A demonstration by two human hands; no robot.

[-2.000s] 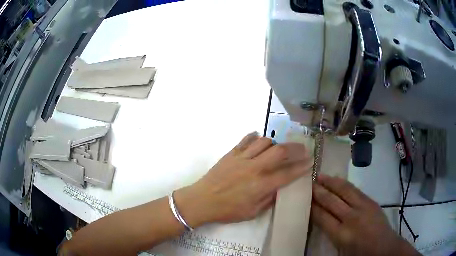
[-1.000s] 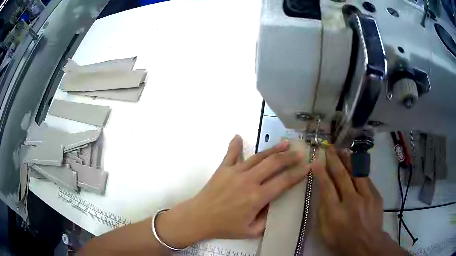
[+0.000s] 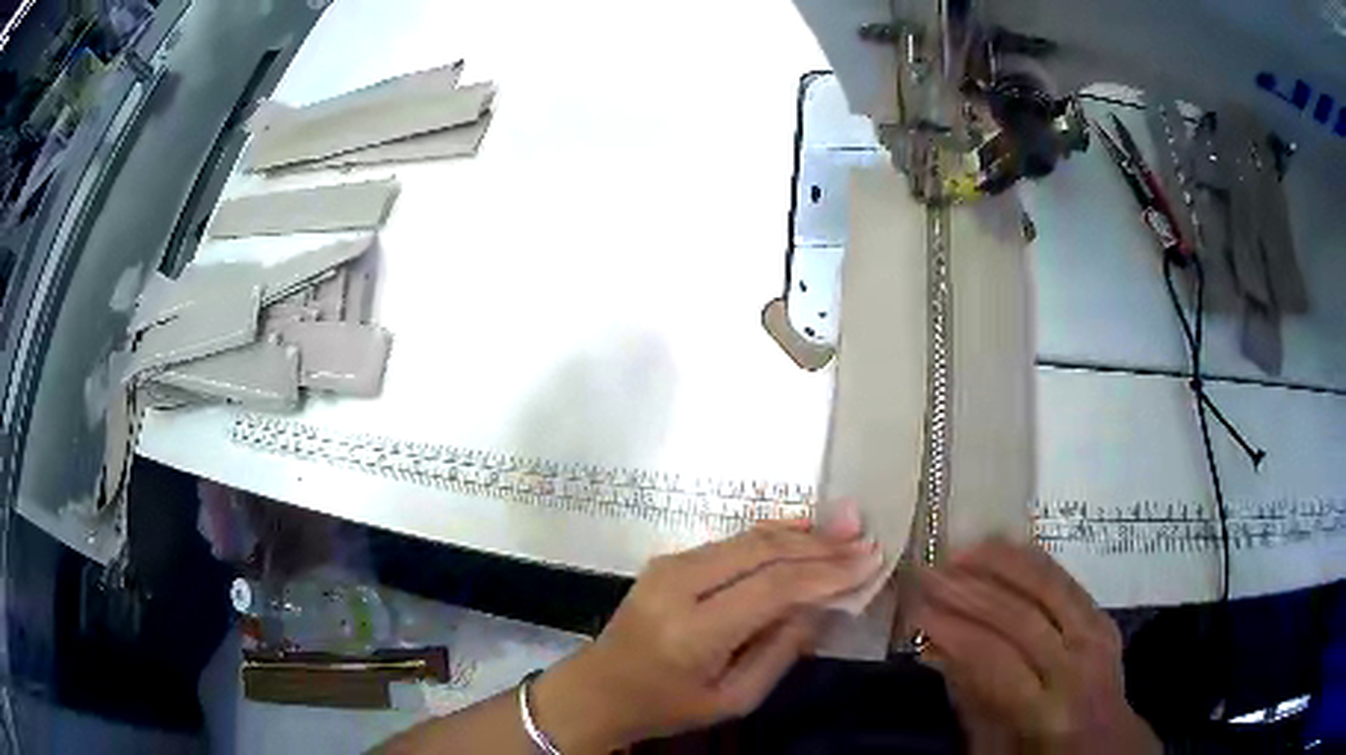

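A beige zipper panel (image 3: 979, 384) lies flat from under the presser foot (image 3: 945, 180) to the table's front edge, metal zipper teeth (image 3: 939, 369) running down its middle. My left hand (image 3: 738, 612) pinches the near end of its left fabric strip, a corner of which is turned up. My right hand (image 3: 1026, 634) is on the near right end beside the zipper, fingertips curled and slightly blurred. A small yellow piece shows at the foot. The needle tip cannot be made out.
Beige short strips (image 3: 199, 325) are heaped at the table's left, with more strips behind. Red and black snips (image 3: 1151, 199) on a dark cord and a grey bundle (image 3: 1247, 221) lie right of the machine. A printed ruler (image 3: 591, 484) runs along the front edge. Brown pieces (image 3: 340, 677) lie below.
Both hands have moved from close to the needle down to the panel's near end. The view has tilted down, so more of the panel and table front shows and less of the machine head.
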